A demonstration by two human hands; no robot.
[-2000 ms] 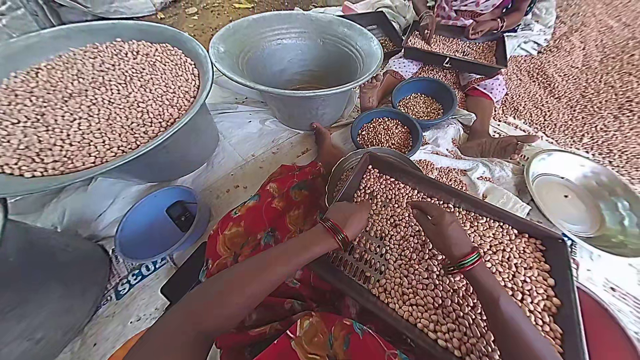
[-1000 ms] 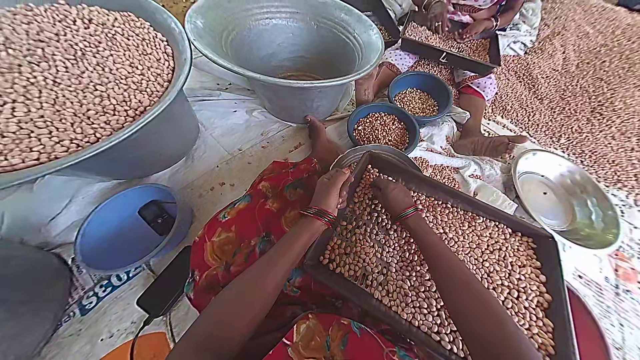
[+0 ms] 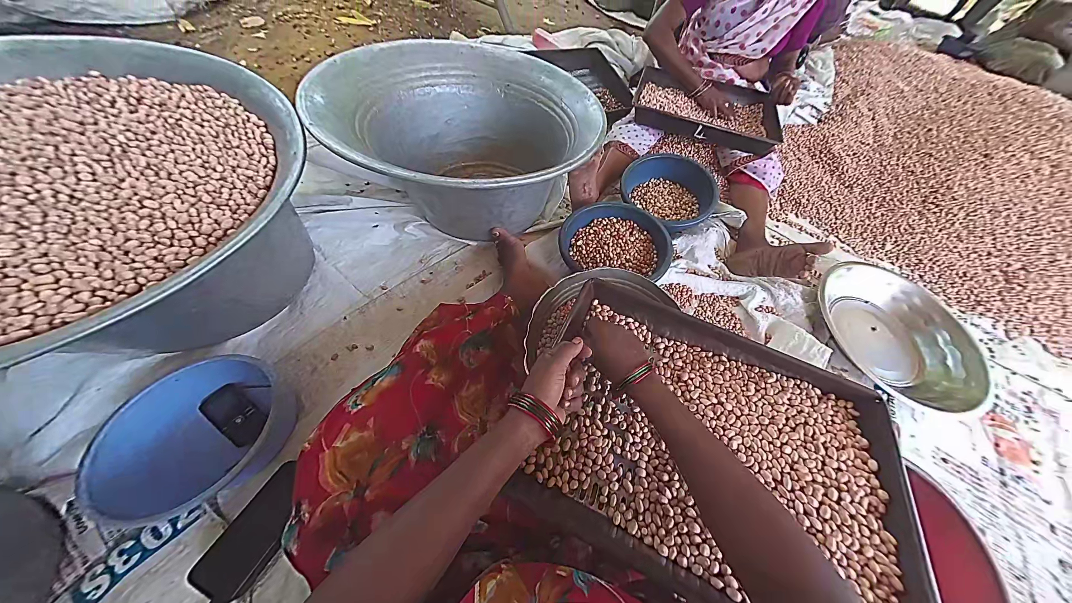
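A dark metal tray [image 3: 900,494] of pinkish nuts [image 3: 754,435], likely shelled peanuts, slants across my lap. My left hand [image 3: 559,377] grips the tray's near-left rim, fingers curled. At the far-left corner, my right hand [image 3: 615,347] reaches inside the tray; its fingertips are hidden, so whether it holds nuts cannot be told. Slots in the tray's floor show between the nuts, right of my left hand. Under that corner sits a round metal bowl [image 3: 536,322] with some nuts in it.
A big metal tub [image 3: 268,276] heaped with nuts stands left, beside a wide metal basin [image 3: 502,197]. Two blue bowls [image 3: 569,251] of nuts lie ahead. A person [image 3: 754,42] sorts over another tray [image 3: 712,134]. A shiny bowl [image 3: 946,360], blue basin [image 3: 151,452] and phone [image 3: 247,536] lie around.
My right hand has moved from over the middle of the nuts to the tray's far-left corner. My left hand, earlier over the tray's left part, is now at its rim.
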